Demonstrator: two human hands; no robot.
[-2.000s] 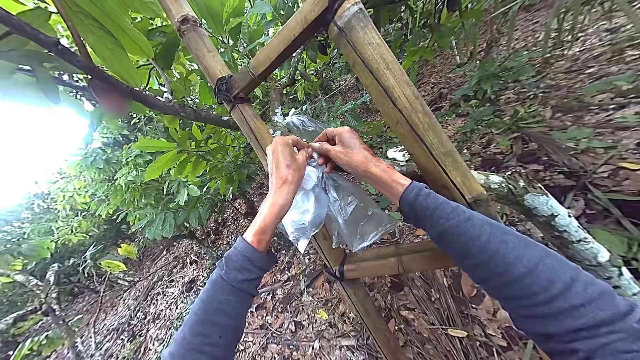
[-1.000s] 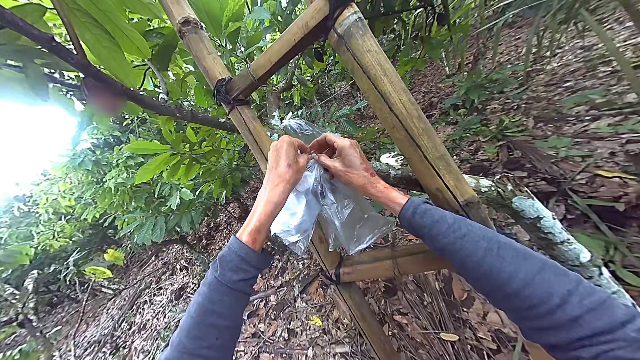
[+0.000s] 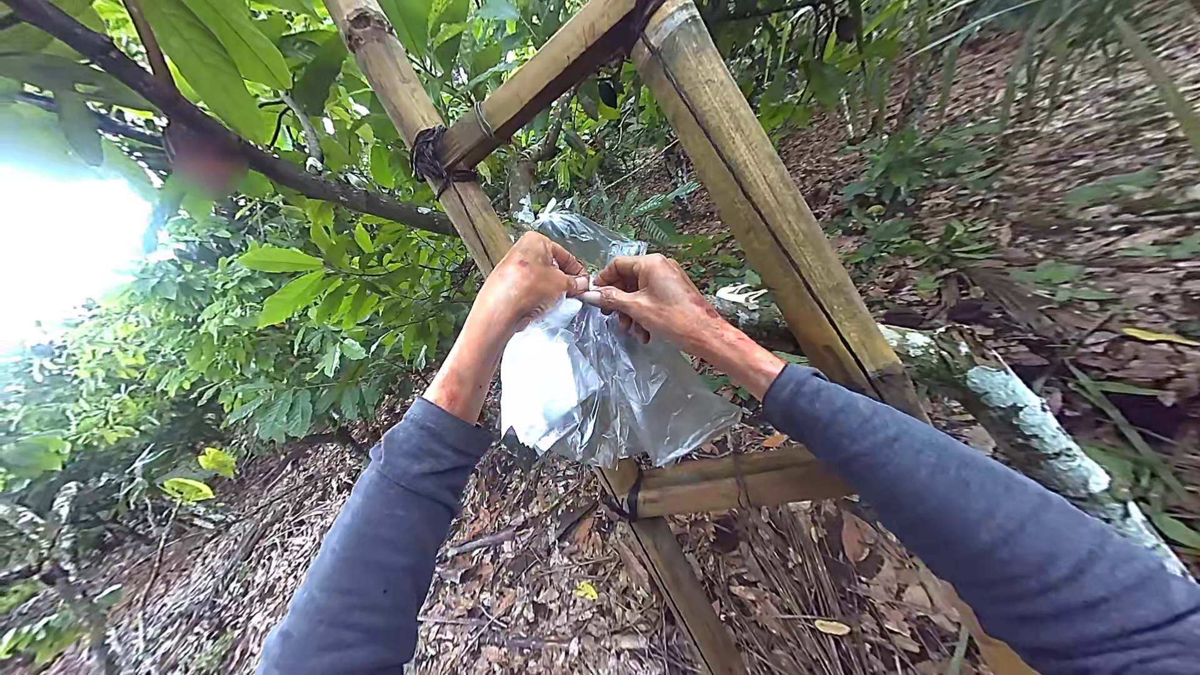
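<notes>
My left hand [image 3: 532, 278] and my right hand [image 3: 656, 295] meet fingertip to fingertip, pinching the gathered top of clear plastic bags [image 3: 647, 398]. The plastic hangs below my fingers, one part bright white in the light [image 3: 544, 384], the other see-through. Whether a tie or knot lies between my fingertips is hidden. Behind my hands more clear plastic [image 3: 586, 234] shows, close to the left bamboo pole [image 3: 478, 220].
A bamboo ladder or frame has a thick right pole [image 3: 769, 178], an upper rung [image 3: 539, 80] and a lower rung [image 3: 741, 483], lashed with dark cord. A dark branch [image 3: 309, 183] crosses at left. A lichen-covered log [image 3: 1031, 422] lies at right. Leaf litter covers the slope.
Both hands stay together at the top of the plastic, with small shifts of the fingers. The hanging plastic has changed its folds and spread.
</notes>
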